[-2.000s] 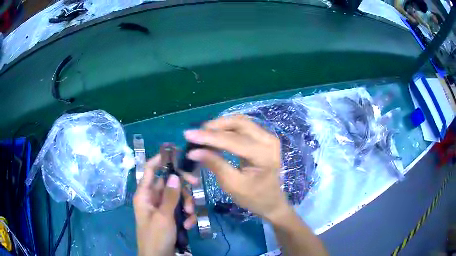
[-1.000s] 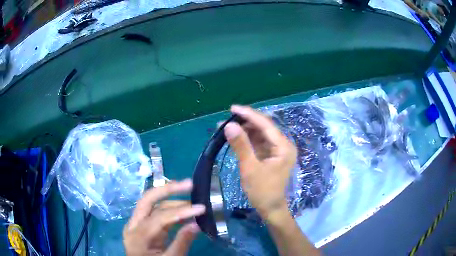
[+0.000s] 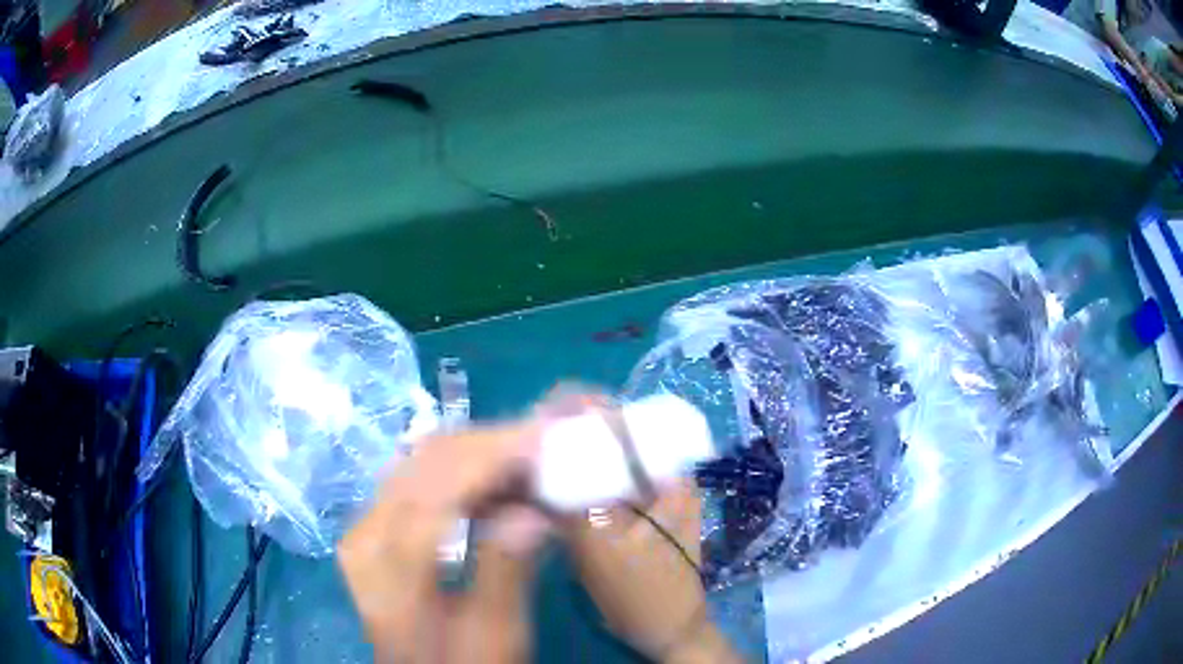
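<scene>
A blurred bright white, shiny piece (image 3: 616, 454) is held up in front of me, with a thin dark wire (image 3: 668, 534) crossing it and trailing down to the right. My left hand (image 3: 448, 545) grips its left end. My right hand (image 3: 642, 571) is below and behind it, against it, with its fingers partly hidden. Whether the black curved part is still in the hands cannot be told. A metal band (image 3: 453, 389) lies on the bench, partly behind my left hand. An open clear bag of black parts (image 3: 830, 415) lies right of my hands.
A crumpled clear bag (image 3: 292, 415) lies at left, beside a blue tray (image 3: 134, 519) and black cables (image 3: 227, 610). Black curved pieces (image 3: 195, 227) (image 3: 389, 94) lie on the green belt. Pale strips in film (image 3: 1012, 337) lie on a white sheet (image 3: 843, 610) at right.
The black arched part held between both hands no longer shows clearly; a bright white surface faces me there. My hands have drawn closer together. The view has shifted, moving the bench items rightward.
</scene>
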